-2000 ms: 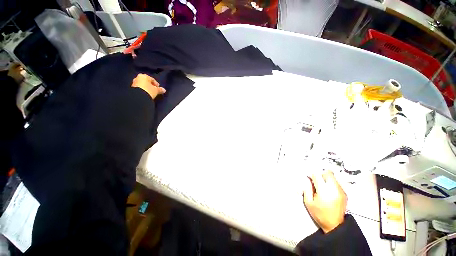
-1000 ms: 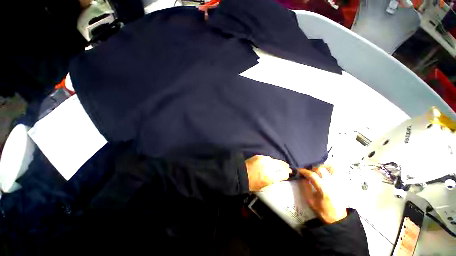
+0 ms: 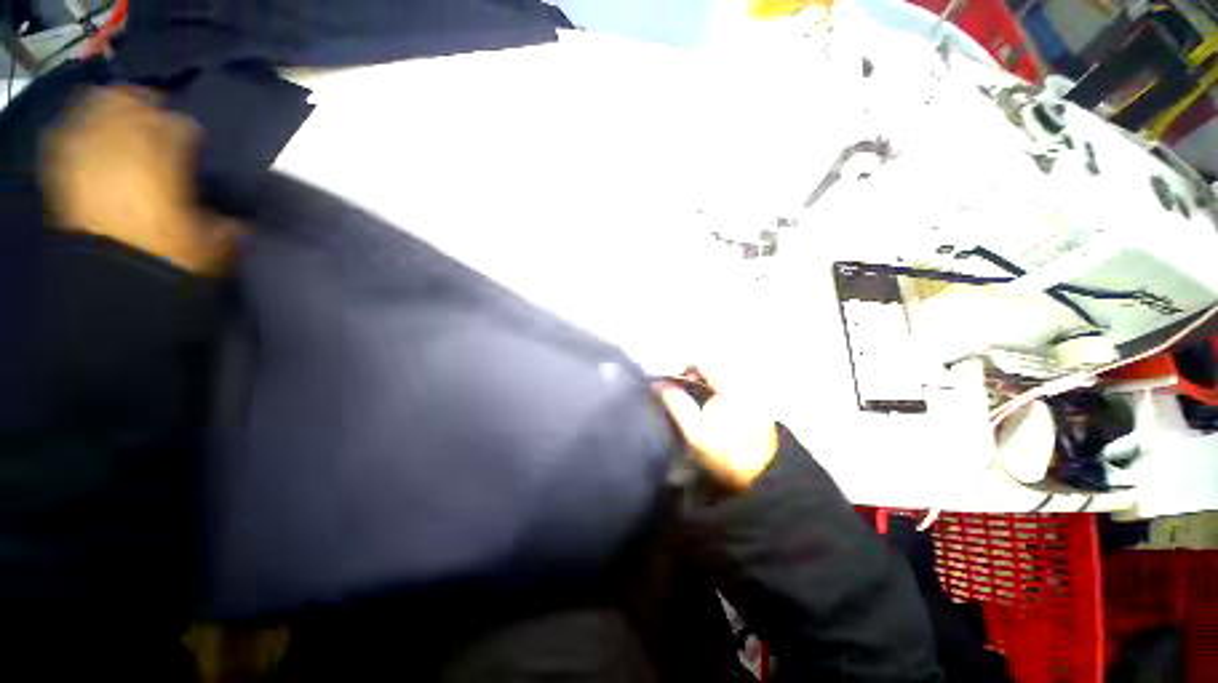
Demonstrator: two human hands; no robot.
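A dark navy garment panel (image 3: pixel 428 400) is stretched between my two hands, partly over the white table (image 3: pixel 441 147) and partly over my lap. My left hand (image 3: pixel 127 174) is blurred at the upper left, on the panel's far end; its fingertips are too blurred to read. My right hand (image 3: pixel 721 430) grips the panel's right corner near the table's front edge. A small dark item shows at its fingertips, unclear. More dark fabric (image 3: pixel 334 30) lies at the top left.
The overexposed sewing machine (image 3: pixel 922 147) stands at the upper right. A smartphone (image 3: pixel 879 336) lies right of my right hand. A tray of small items (image 3: pixel 1055 427) is at the table's right end. A red basket (image 3: pixel 1022 580) stands below it, with dark fabric beside it.
The view has swung right. My hands were together at the panel's edge near the machine; now they are far apart, left hand up and left, with the panel pulled out between them.
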